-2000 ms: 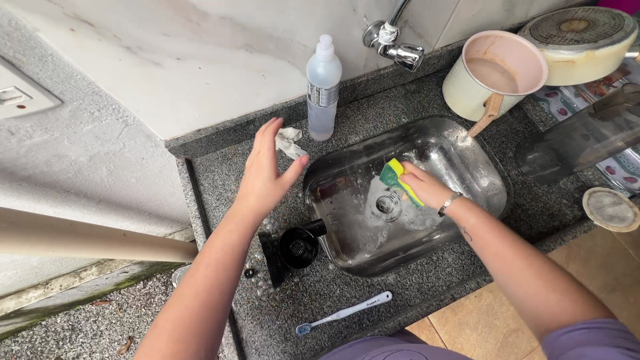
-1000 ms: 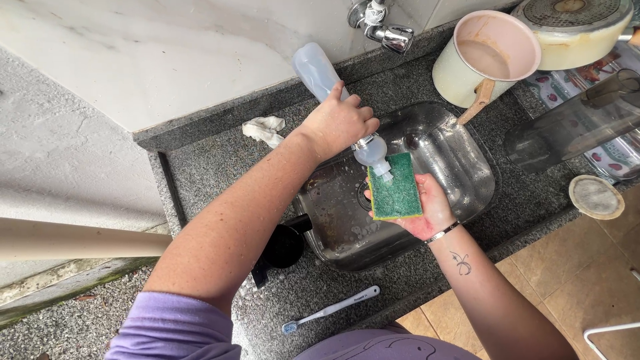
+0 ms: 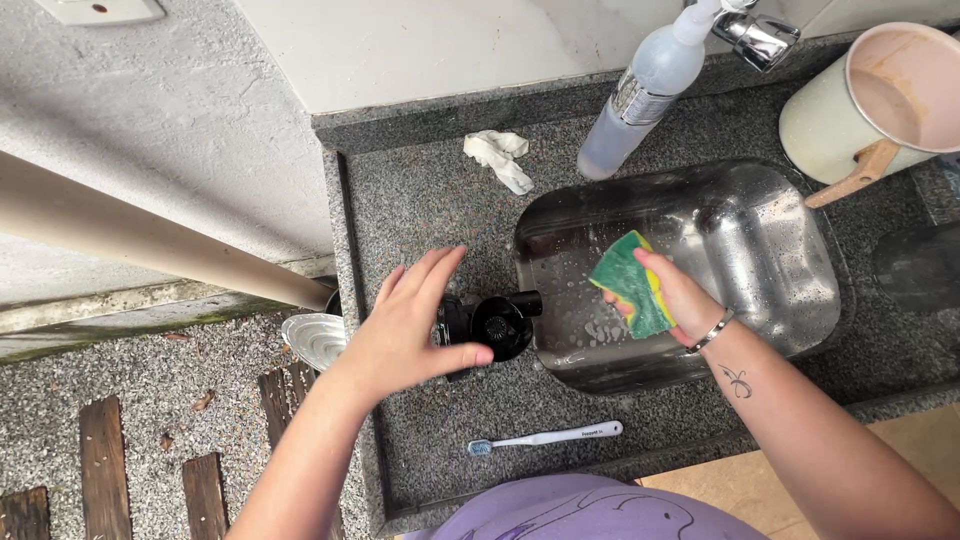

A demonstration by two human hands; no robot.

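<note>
My right hand [image 3: 679, 296] grips a green and yellow scouring sponge [image 3: 634, 285] above the stainless steel sink basin [image 3: 780, 255]. Fingers apart and empty, my left hand [image 3: 412, 330] hovers just left of a black plastic part [image 3: 501, 330] with a round cup and short spout, which stands by the sink's left edge. Behind the basin stands a pump bottle of clear liquid [image 3: 641, 90]. A crumpled white cloth or paper [image 3: 499, 159] lies on the granite counter [image 3: 420, 187]. Near the front edge lies a white toothbrush [image 3: 546, 437].
A chrome tap [image 3: 757, 37] is on the back wall. At the right stand a cream pot [image 3: 825, 120] with a wooden handle and a dark translucent container [image 3: 922, 266]. A beige pipe [image 3: 165, 240] slants along the left wall, near a metallic dish [image 3: 315, 339].
My left hand has let go of the pump bottle, which now stands behind the sink, and has moved toward the black part. The sponge remains in my right hand.
</note>
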